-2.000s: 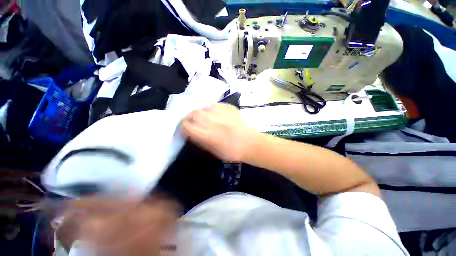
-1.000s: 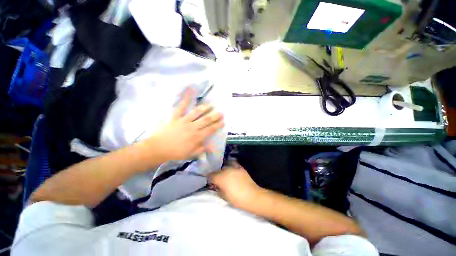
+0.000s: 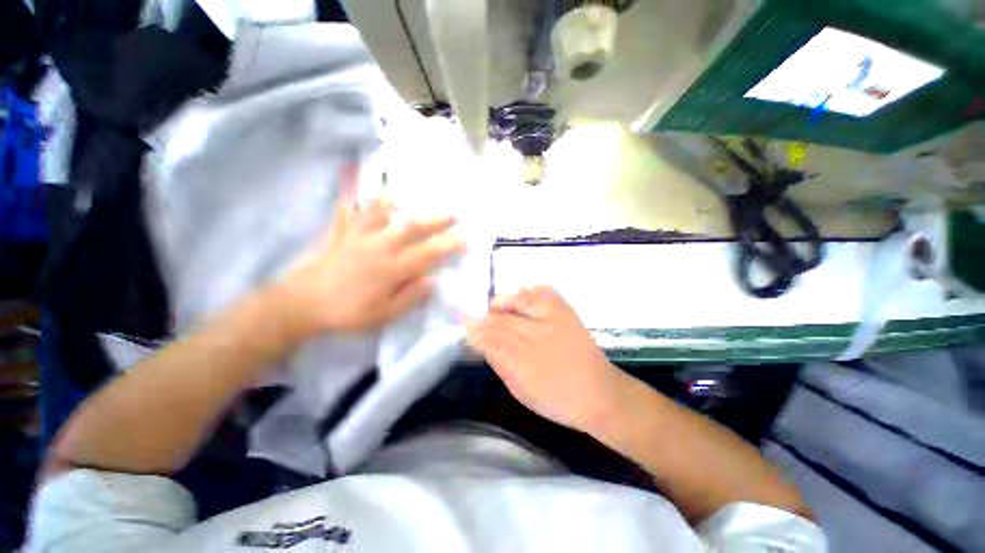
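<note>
A white garment piece point(image 3: 232, 184) with a black stripe near its lower end lies left of the sewing machine's needle area point(image 3: 531, 162) and hangs over the table's front edge. My left hand point(image 3: 367, 265) lies flat on the cloth with its fingers spread, slightly blurred. My right hand point(image 3: 540, 346) is at the table's front edge, its fingers closed on the right edge of the white garment piece. The cloth under the machine head is washed out by bright light.
Scissors point(image 3: 772, 232) with black handles lie on the machine bed, beside a small yellow tool point(image 3: 797, 154). A white tape roll point(image 3: 918, 254) is at the right. Black cloth point(image 3: 108, 227) and a blue crate point(image 3: 19, 162) are at the left. A striped bundle point(image 3: 864, 443) is at the lower right.
The view has moved closer to the machine. My right hand has moved up from below the table edge to the edge. My left hand stays spread on the cloth.
</note>
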